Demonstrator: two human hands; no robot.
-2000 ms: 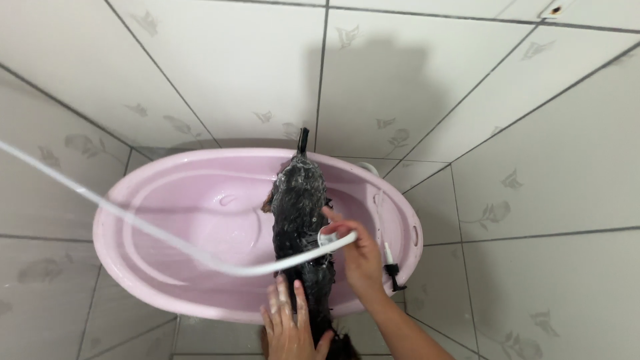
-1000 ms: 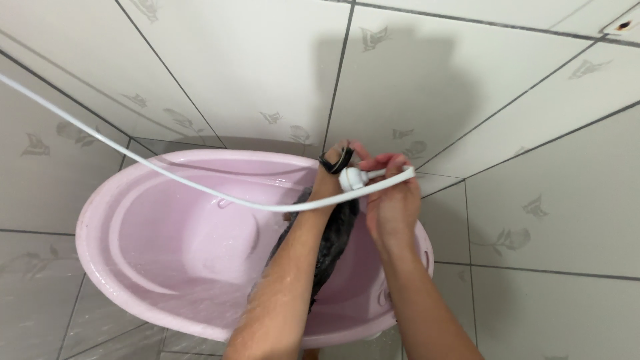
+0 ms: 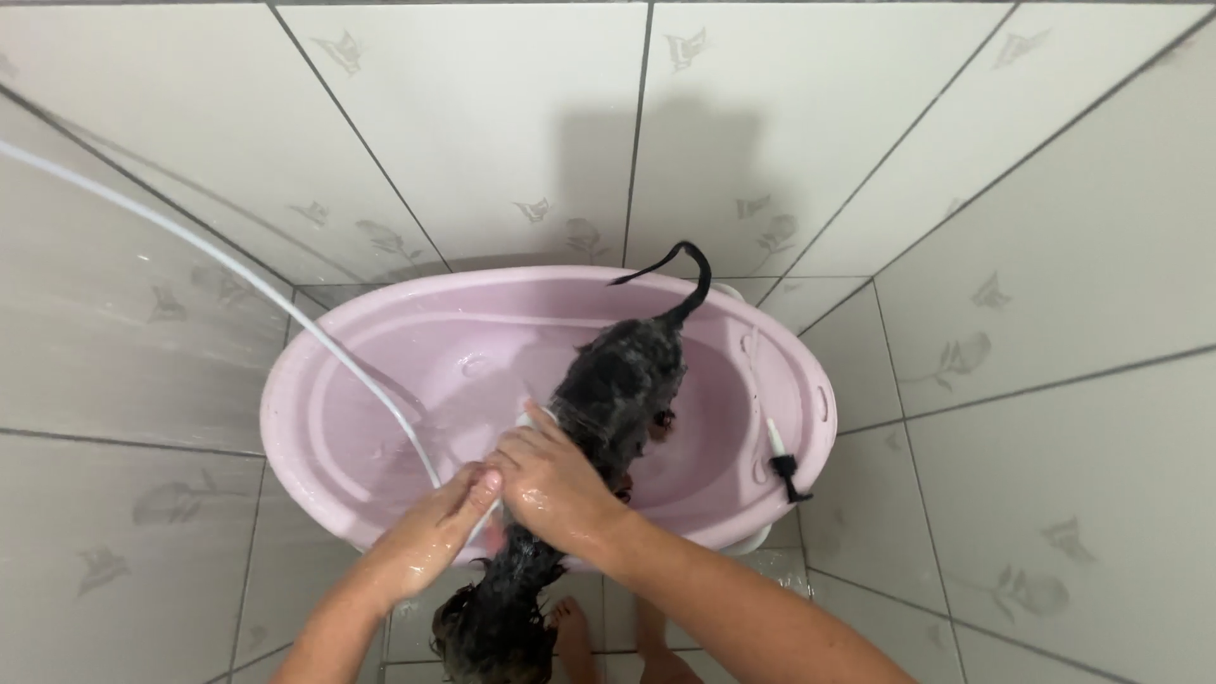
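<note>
A wet, black long-haired dog (image 3: 617, 385) stands in a pink plastic baby bathtub (image 3: 313, 456), its tail curled over the far rim and its head (image 3: 499, 632) past the near rim. My right hand (image 3: 551, 480) grips the white shower head (image 3: 538, 416), mostly hidden under the fingers, close against the dog's side. The white hose (image 3: 313, 328) runs from the upper left down to my hands. My left hand (image 3: 442, 522) is beside the right one, its fingers touching it near the hose; whether it grips the hose cannot be told.
A black pump top with a white tube (image 3: 784, 465) lies on the tub's right ledge. Tiled walls (image 3: 475, 142) close in behind and at both sides. Bare feet (image 3: 665, 665) stand on the tiled floor below the near rim.
Both hands have moved from the dog's tail end at the far rim to its front part near the close rim. The tail, in my left hand a second ago, is free.
</note>
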